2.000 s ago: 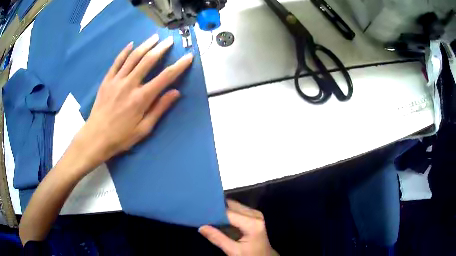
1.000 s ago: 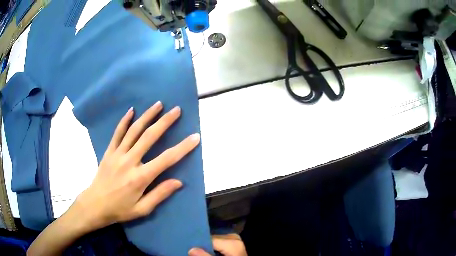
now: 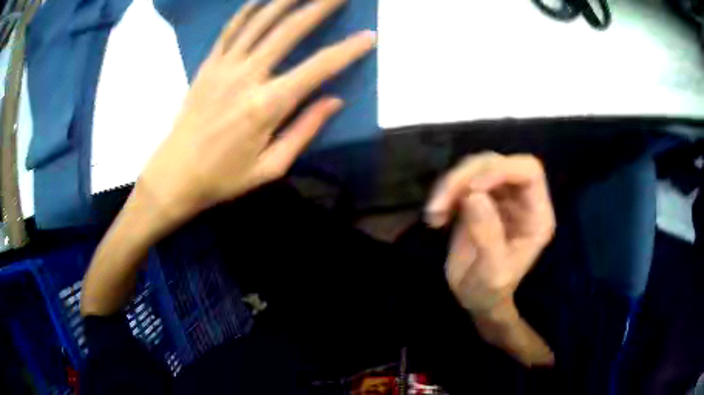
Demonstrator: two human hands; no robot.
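A blue fabric panel (image 3: 351, 89) lies on the white table at the top centre and hangs over its front edge. My left hand (image 3: 255, 108) lies flat on the panel, fingers spread, with the fingertips near the top of the picture. My right hand (image 3: 498, 224) is blurred, in the air in front of the table edge and apart from the panel. Its fingers are curled, with thumb and index finger near each other; whether something small is between them cannot be told. The sewing machine head is out of view.
Folded blue strips (image 3: 66, 116) lie on the table's left. The handle loops of black shears (image 3: 579, 8) show at the top right. A blue plastic basket (image 3: 54, 301) is below the table at left. Pale blue cloth (image 3: 615, 224) hangs at right.
The view has tipped down and the machine has left the picture. My right hand has let go of the panel's lower corner and moved right. My left hand stays on the panel.
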